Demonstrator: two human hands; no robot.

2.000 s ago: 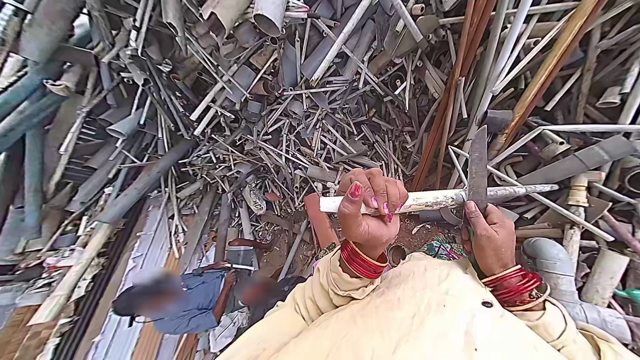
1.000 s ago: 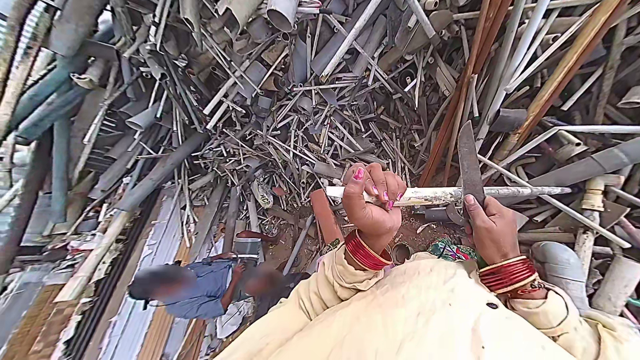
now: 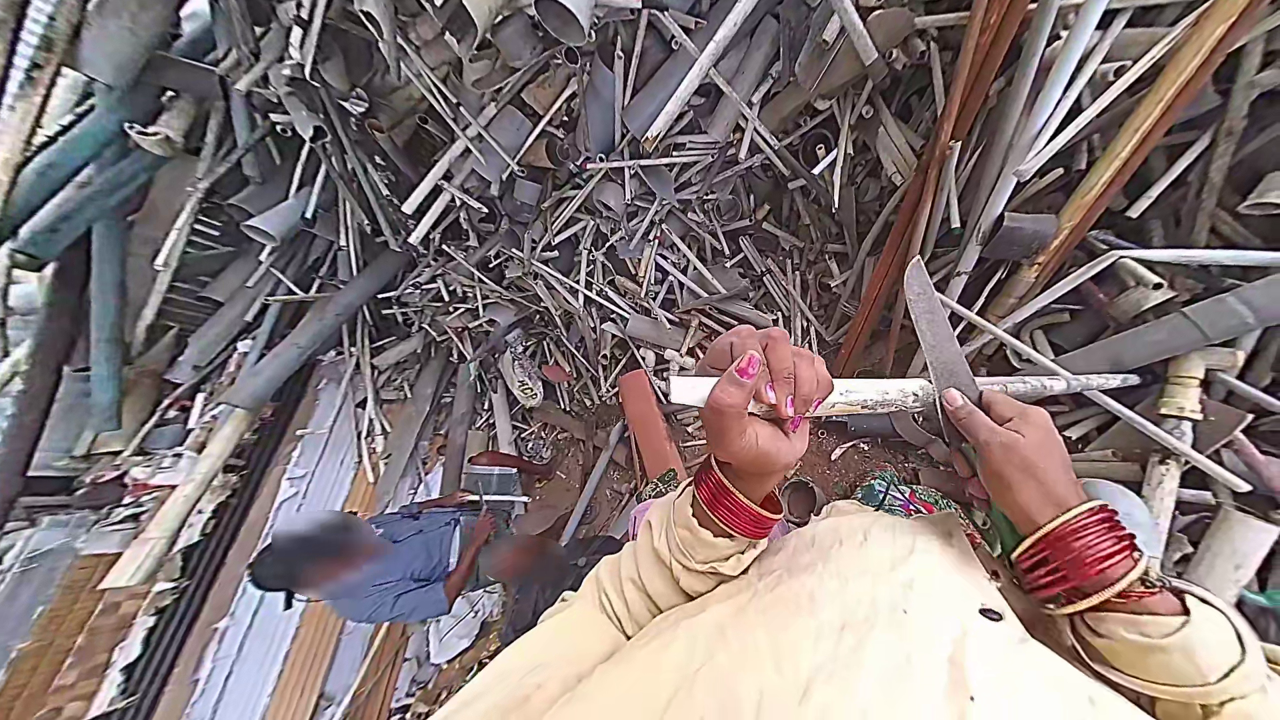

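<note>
My left hand (image 3: 765, 400) is closed around a white, worn plastic pipe (image 3: 880, 396) near its left end. The pipe lies roughly level across my front and narrows toward the right. In my right hand (image 3: 1010, 455) is a knife with a broad grey blade (image 3: 938, 325), its tip pointing up and slightly left. The blade crosses the pipe; whether its edge is cutting in cannot be told. Its handle is mostly hidden by my fingers. Red bangles circle both wrists.
Scrap pipes and offcuts (image 3: 600, 230) lie heaped ahead. Brown strips (image 3: 1140, 150) lean at the right. A reddish-brown block (image 3: 650, 425) is close to my left hand. At the lower left, a person in a blue shirt (image 3: 400, 565) is beside another person, near stacked panels (image 3: 290, 520).
The knife blade has tilted from nearly upright to leaning left at the tip. My left hand still holds the pipe.
</note>
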